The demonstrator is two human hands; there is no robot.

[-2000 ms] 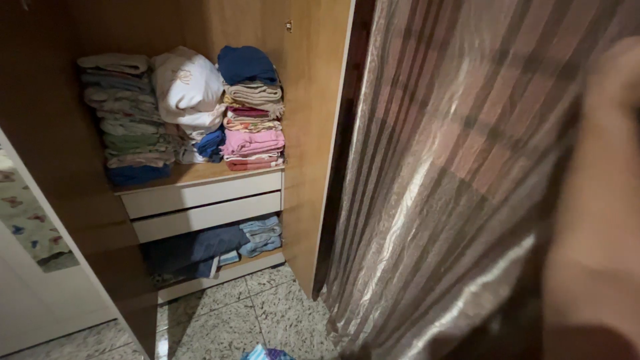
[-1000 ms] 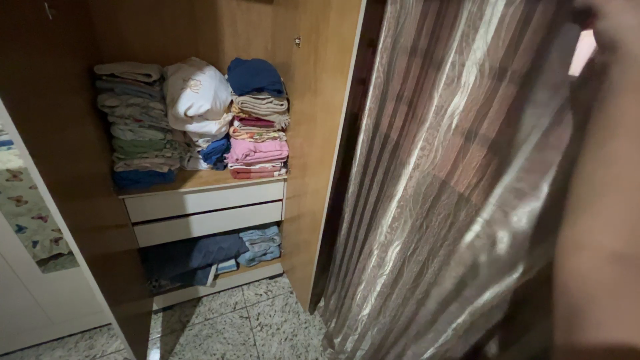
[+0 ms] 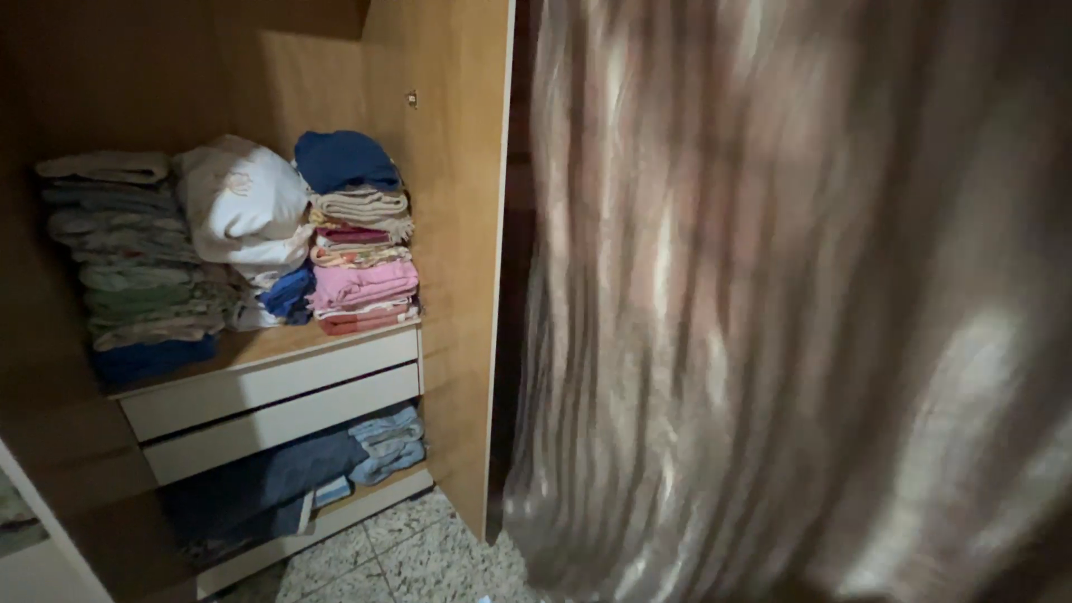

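Neither of my hands shows in the head view now. A striped, shiny brown curtain fills the right side, its folds blurred. To its left an open wooden wardrobe holds a stack of folded green and grey cloths, a bunched white cloth and a stack of folded towels with a dark blue cloth on top. Beneath the shelf are white drawers, then a low shelf with dark blue fabric and folded light blue denim.
The open wardrobe door stands between the shelves and the curtain, its edge near the curtain's folds. Another door is at the left edge. Speckled floor tiles lie below. A small pale blue bit shows at the bottom edge.
The arm that reached up at the right edge beside the curtain has gone out of view. The curtain now spreads across the right side, out to the frame's edge.
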